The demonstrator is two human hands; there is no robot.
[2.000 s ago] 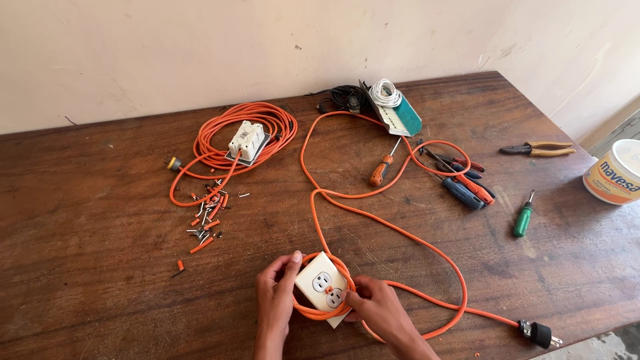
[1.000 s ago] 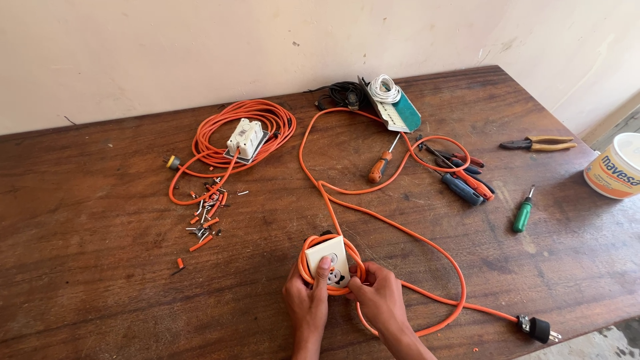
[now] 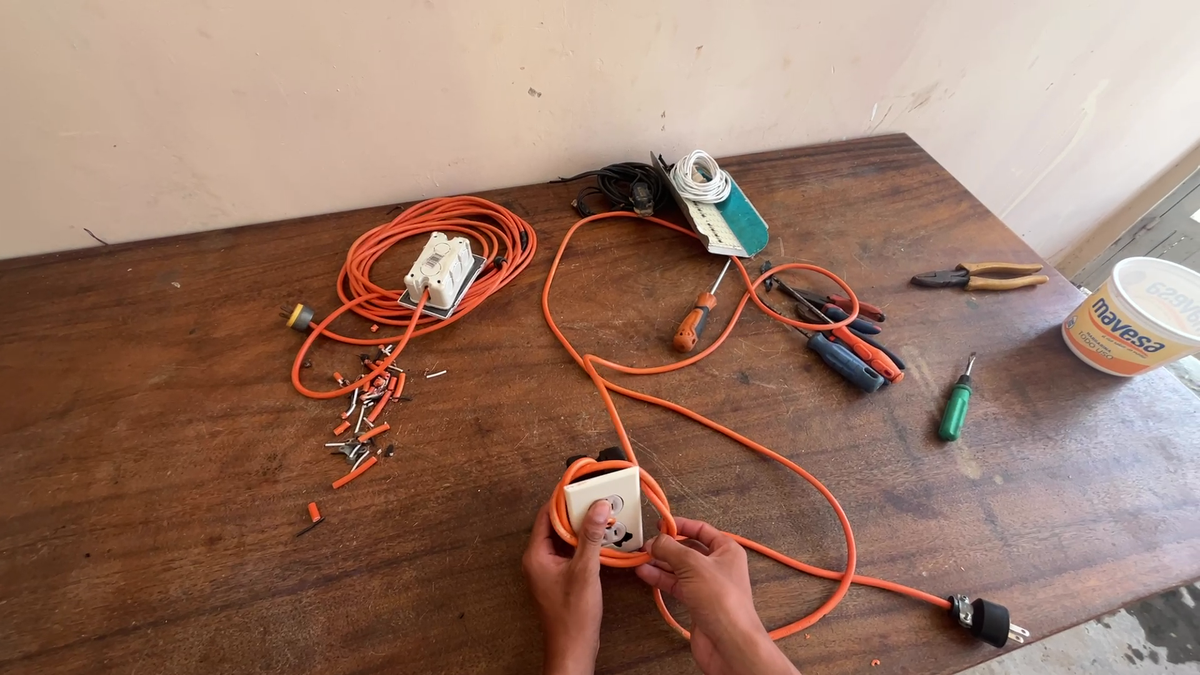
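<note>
A white duplex outlet with its cover plate (image 3: 626,486) is in my left hand (image 3: 570,572), whose thumb presses on the plate's face. Turns of orange cable (image 3: 563,495) loop around the outlet. With bent fingers my right hand (image 3: 698,572) pinches the cable at the plate's lower right. From there the orange cable (image 3: 797,462) runs in wide loops over the wooden table and ends at a black plug (image 3: 989,621) at the lower right. Something black shows behind the plate's top edge; the rest of the outlet's back is hidden.
A coiled orange cord (image 3: 511,220) with a white outlet box (image 3: 441,267) lies left, above cable scraps (image 3: 375,412). Farther back are an orange screwdriver (image 3: 694,323), blue-handled tools (image 3: 844,361) and white wire (image 3: 701,178). Pliers (image 3: 980,276), a green screwdriver (image 3: 955,410) and a plastic tub (image 3: 1130,319) stand or lie right.
The outlet has turned more upright from its earlier tilt and moved slightly right. My left thumb has come from the plate's side onto its face. My right hand stays at the cable turns.
</note>
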